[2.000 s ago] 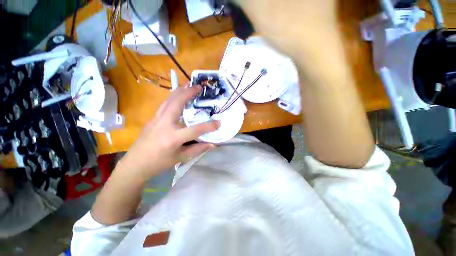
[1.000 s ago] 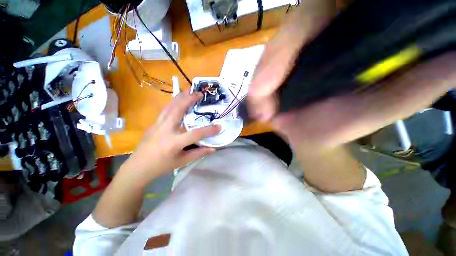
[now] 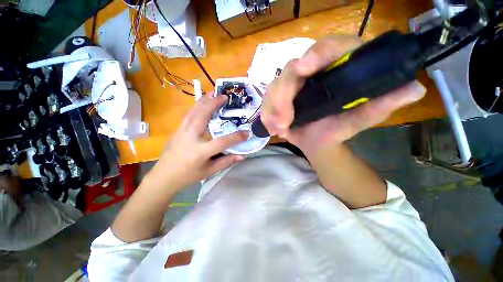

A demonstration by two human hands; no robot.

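A white camera housing lies open side up at the bench's front edge, with a dark block and thin wires in its square opening. My left hand holds the housing from the left, fingers on its rim and face. My right hand grips a thick black electric screwdriver with yellow labels. Its dark front end is at the housing's right part; the tip is hidden. A second white housing lies behind, partly covered by my right hand.
A white camera unit with rods stands at left beside a black parts tray. Another white unit and a pale box are at the back. A black-fronted unit is at right. A black cable crosses the bench.
My right hand came down from the upper right with the screwdriver, and its front end now sits at the housing. My left hand has kept its hold. The view has shifted slightly.
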